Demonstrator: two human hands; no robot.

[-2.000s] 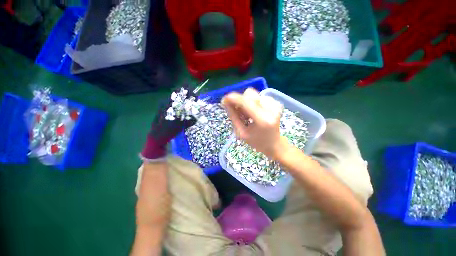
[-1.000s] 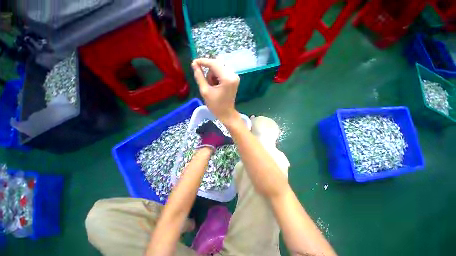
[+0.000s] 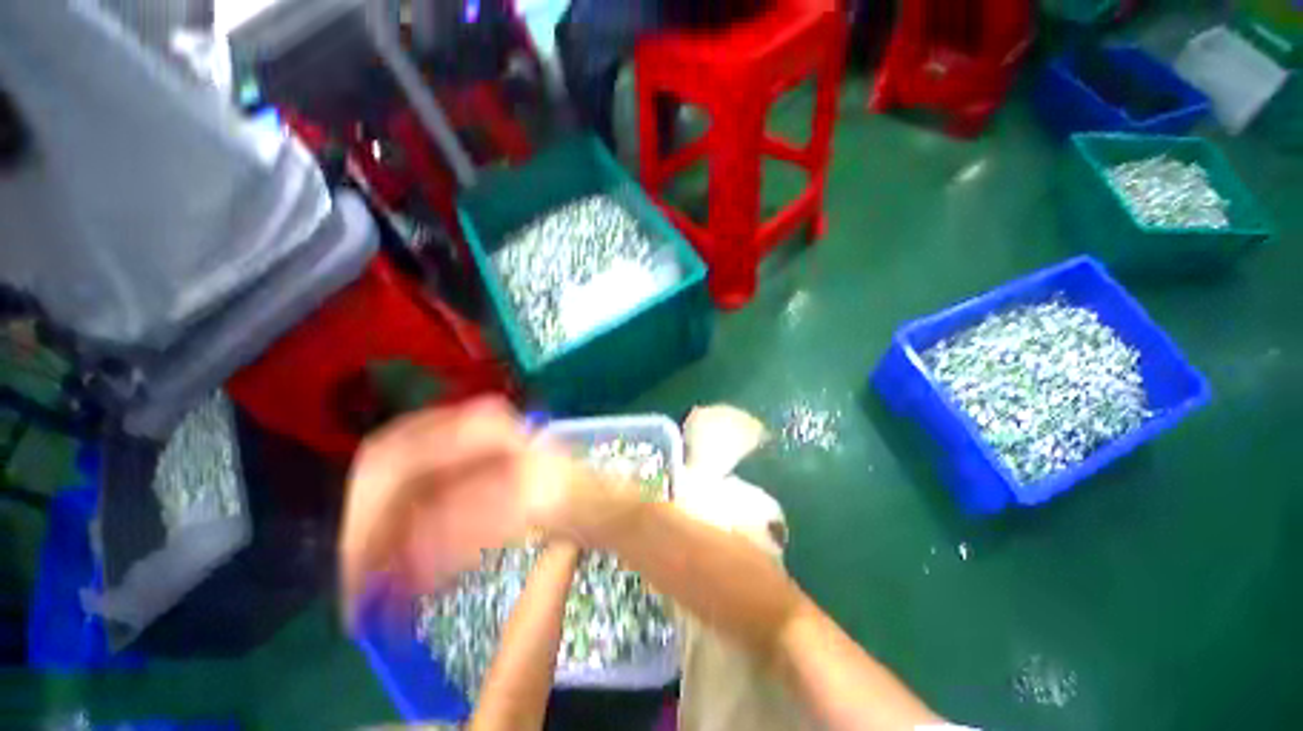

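My right hand point(image 3: 443, 493) is large and blurred above the left side of the clear tub point(image 3: 659, 429); whether it holds anything cannot be told. My left forearm comes up from the bottom and passes under my right wrist; my left hand is hidden there. The clear tub holds small white-and-green parts point(image 3: 615, 614) and rests by my thigh, partly covered by my forearms. The blue crate point(image 3: 403, 664) beside it holds more of the same parts and is partly hidden by my right hand.
A green crate point(image 3: 693, 307) of parts stands ahead, beside red stools point(image 3: 736, 157). A blue crate point(image 3: 986, 493) and another green crate point(image 3: 1186, 250) of parts stand right. Loose parts point(image 3: 809, 426) lie on the floor. A black crate point(image 3: 272, 571) is at left.
The view has swung right, so the crates appear further left. My right hand has moved left and nearer the camera. My gloved left hand, earlier visible in the tub, is now hidden.
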